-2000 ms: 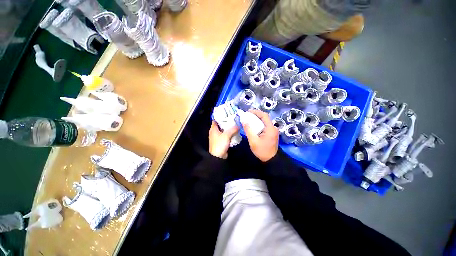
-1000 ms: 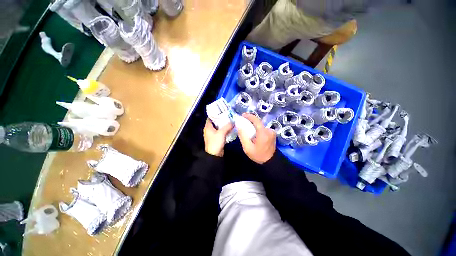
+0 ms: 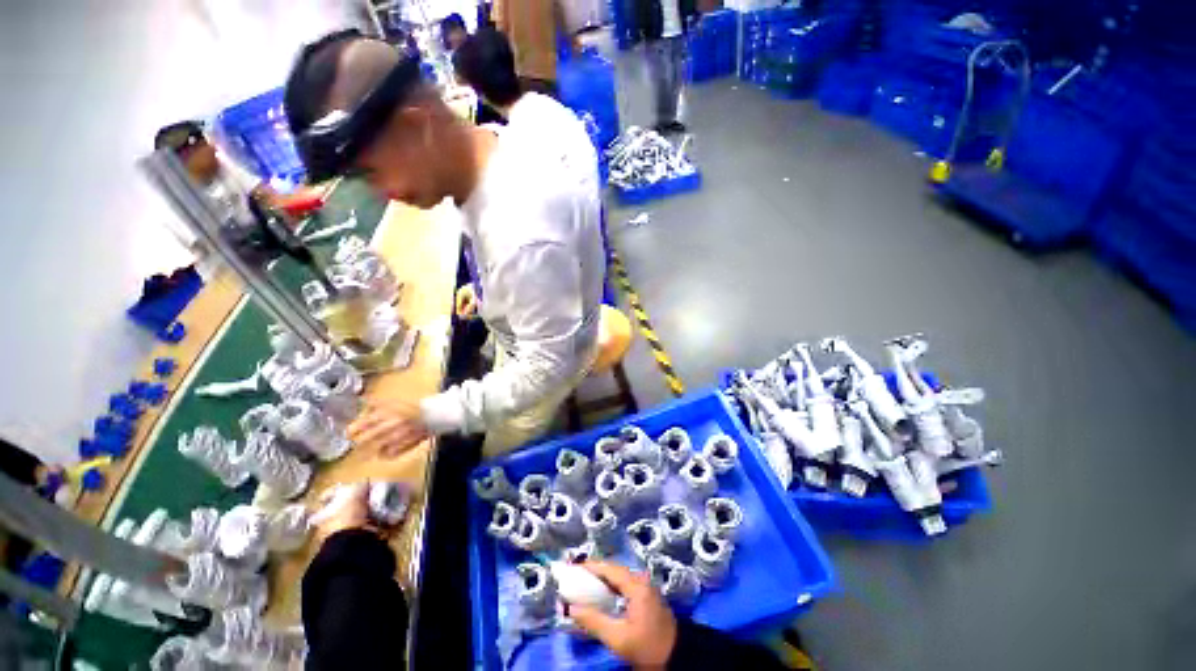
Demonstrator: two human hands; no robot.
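Observation:
My right hand [image 3: 632, 616] is closed around a small white glue bottle [image 3: 584, 586] above the near part of the blue tray [image 3: 787, 557]. Upright grey-white sleeve parts [image 3: 676, 524] stand in the tray, open ends up. My left hand [image 3: 344, 509] is at the bench among grey-white sleeves. A single sleeve [image 3: 388, 501] is right beside it, open end showing. The left fingers are small and blurred, so I cannot tell whether they grip it.
A seated neighbour [image 3: 531, 262] leans over the bench, one hand near the clustered sleeves [image 3: 295, 426]. The green belt [image 3: 171, 452] runs on the left. A bin of long-armed grey parts [image 3: 872, 420] stands right of the tray. A trolley [image 3: 1010, 197] stands farther back.
The view has swung up toward the line. My left hand has moved from beside the tray to the bench on the left. My right hand still holds the glue bottle.

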